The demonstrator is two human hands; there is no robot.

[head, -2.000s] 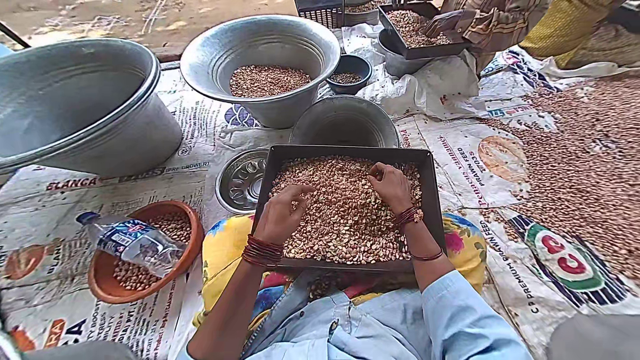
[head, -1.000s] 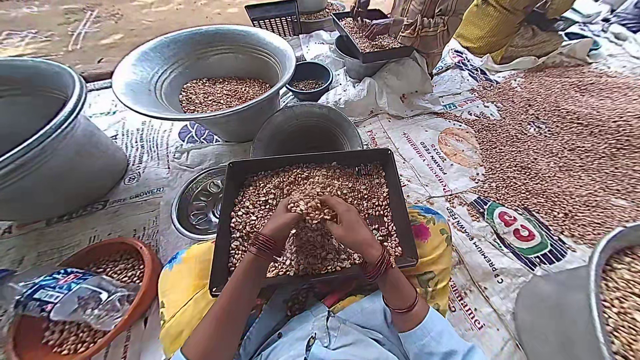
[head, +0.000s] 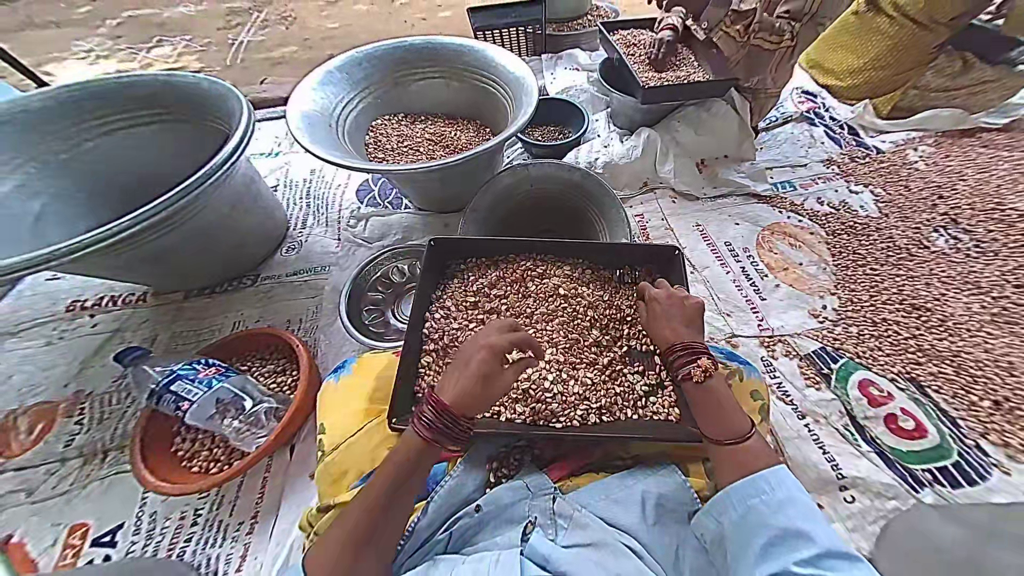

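A black rectangular tray [head: 560,432] rests on my lap, covered with a layer of pale brown nuts or seeds [head: 552,320]. My left hand [head: 490,364] is over the left-centre of the layer, fingers curled, with a few pale pieces by the fingertips; whether it grips them is unclear. At the tray's right wall, my right hand [head: 670,314] has its fingers bent down onto the pieces, and the fingertips are partly hidden. Just beyond the tray stands a grey metal basin [head: 546,200]. A shiny metal dish [head: 382,296] lies beside its left wall.
A clay bowl [head: 300,400] with nuts and a plastic bottle [head: 216,400] sits at left. Behind are large metal tubs [head: 200,208], [head: 448,180] and a small dark bowl [head: 552,148]. Nuts spread over printed sacks at right. A co-worker's hand [head: 664,44] is in another tray [head: 680,92].
My hands were close together over the middle of the tray, cupping nuts, one second ago. They are now apart, the right one at the tray's right wall.
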